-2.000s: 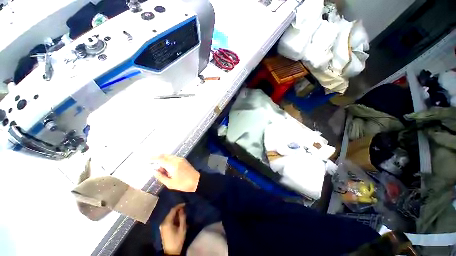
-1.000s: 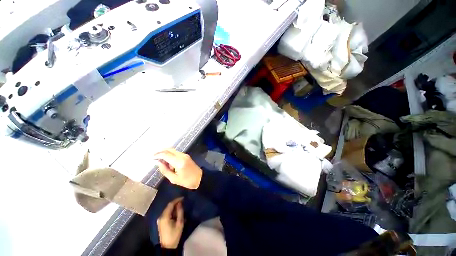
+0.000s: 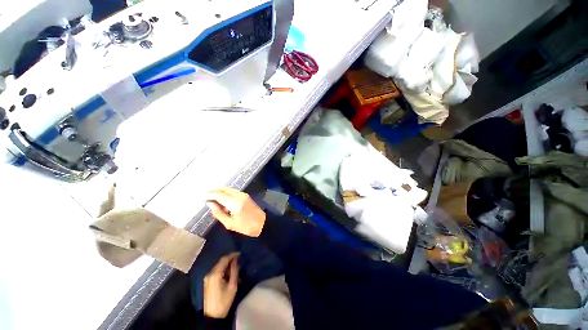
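A beige-brown fabric strip (image 3: pixel 177 248) lies folded and looped on the white table, one end at the front edge. The needle area (image 3: pixel 97 159) of the white sewing machine is behind it, apart from the cloth. My right hand (image 3: pixel 238 211) rests at the table's front edge, right of the strip, fingers curled; the bright light hides whether it holds anything. My left hand (image 3: pixel 220 287) is low over my lap, below the table edge, with bent fingers and its palm hidden. Neither hand touches the strip.
Red-handled scissors (image 3: pixel 300 66), a short orange-brown tool (image 3: pixel 281 89) and a thin silver tool (image 3: pixel 227 109) lie on the table to the right. A blue pen (image 3: pixel 167 78) is on the machine. White cloth (image 3: pixel 380 200) fills a bin beside the table.
The view has shifted slightly, moving the machine and table in the picture. The strip keeps its folded shape, and both hands stay in nearly the same places.
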